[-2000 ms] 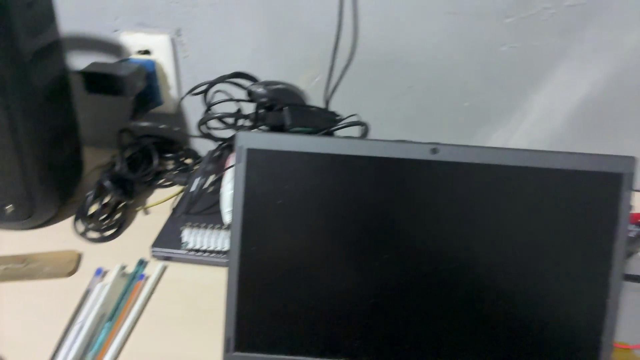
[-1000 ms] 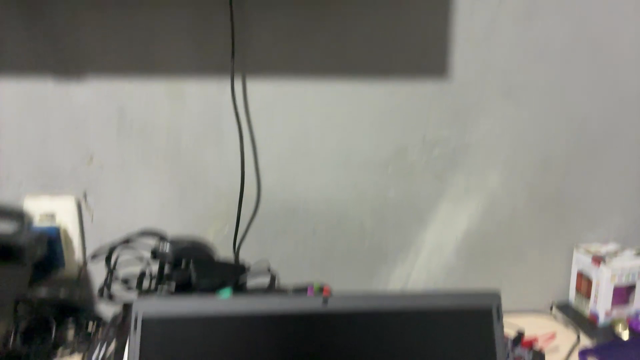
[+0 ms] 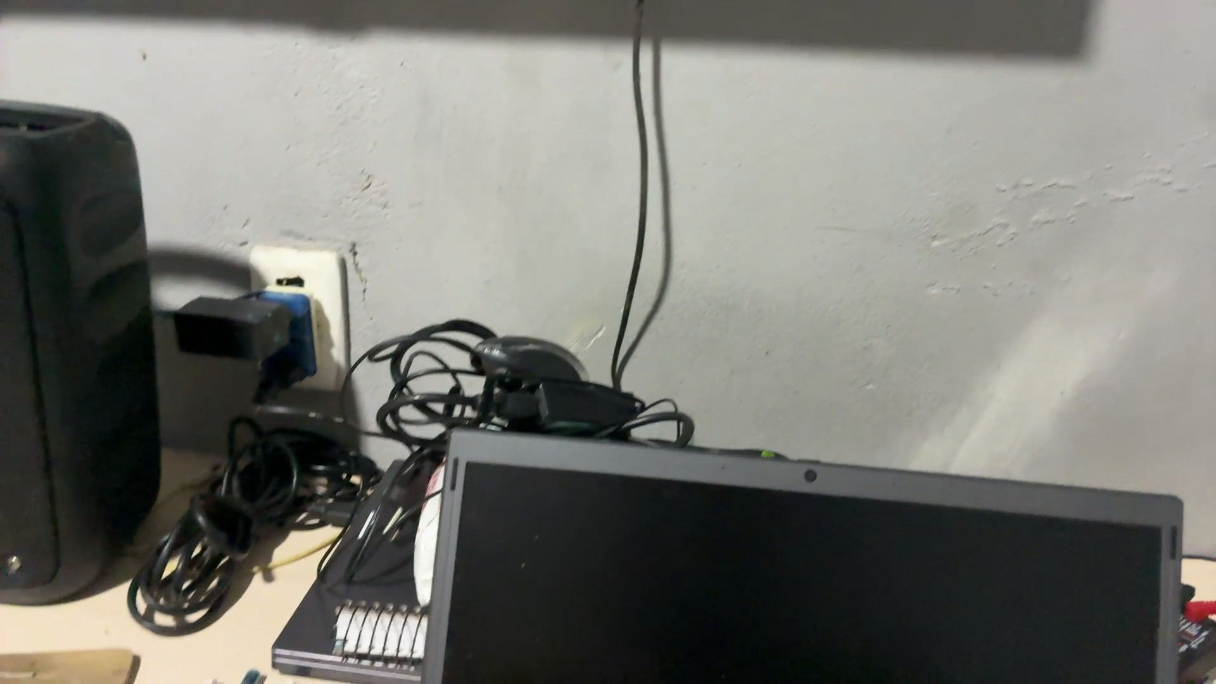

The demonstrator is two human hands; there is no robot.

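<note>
Neither my left hand nor my right hand shows in the head view. A laptop screen [image 3: 807,579], dark and with a grey frame, stands upright at the lower right, and its keyboard is out of sight. Behind its left side lies a flat black device [image 3: 313,622] with a row of white pieces at its front edge. A black computer mouse [image 3: 532,359] and a black power adapter [image 3: 584,407] rest among looped cables behind the screen. More black cable [image 3: 180,579] lies coiled on the light desk [image 3: 66,627].
A large black case [image 3: 76,351] stands at the left. Beside it, a black plug adapter [image 3: 228,328] sits in a blue adapter [image 3: 299,332] at the wall outlet [image 3: 328,285]. A thin cable [image 3: 641,190] hangs down the grey wall. A flat tan piece [image 3: 66,667] lies at lower left.
The view has swung left and down from one second ago, bringing the black case back in. The small white box seen at the right then is out of view.
</note>
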